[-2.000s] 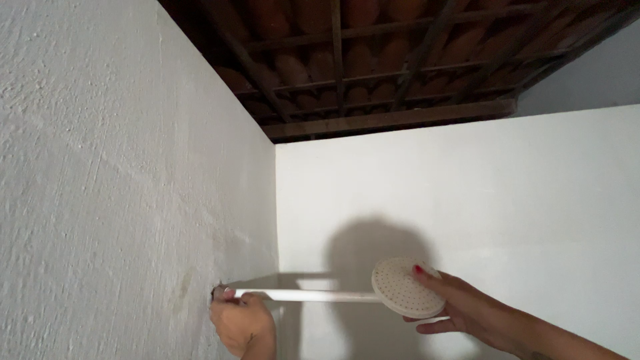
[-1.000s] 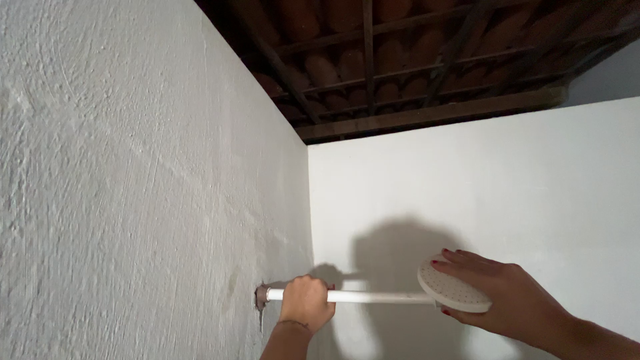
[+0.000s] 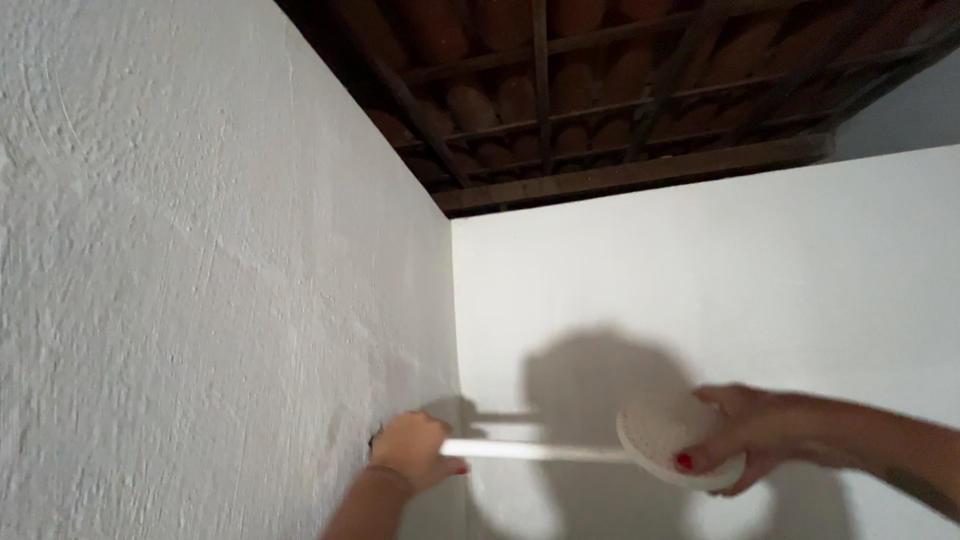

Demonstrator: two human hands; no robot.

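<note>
A white shower arm (image 3: 536, 450) stretches sideways from the left wall to a round white shower head (image 3: 664, 435) with many small holes in its face. My left hand (image 3: 412, 450) is closed around the wall end of the arm and covers the spot where it meets the wall; a bit of the dark hole edge (image 3: 373, 439) shows beside my fingers. At the other end my right hand (image 3: 731, 439) grips the shower head by its right side, thumb on the holed face. Both hands are slightly blurred.
The rough white plastered wall (image 3: 225, 300) is close on the left. A smoother white wall (image 3: 787, 277) meets it at a corner and carries shadows. Overhead are wooden beams (image 3: 637, 172) under clay roof tiles (image 3: 517, 97).
My left hand has moved along the arm toward the wall, where its end and the hole showed a second ago. My right hand's thumb now lies on the holed face, and the shower head is turned differently.
</note>
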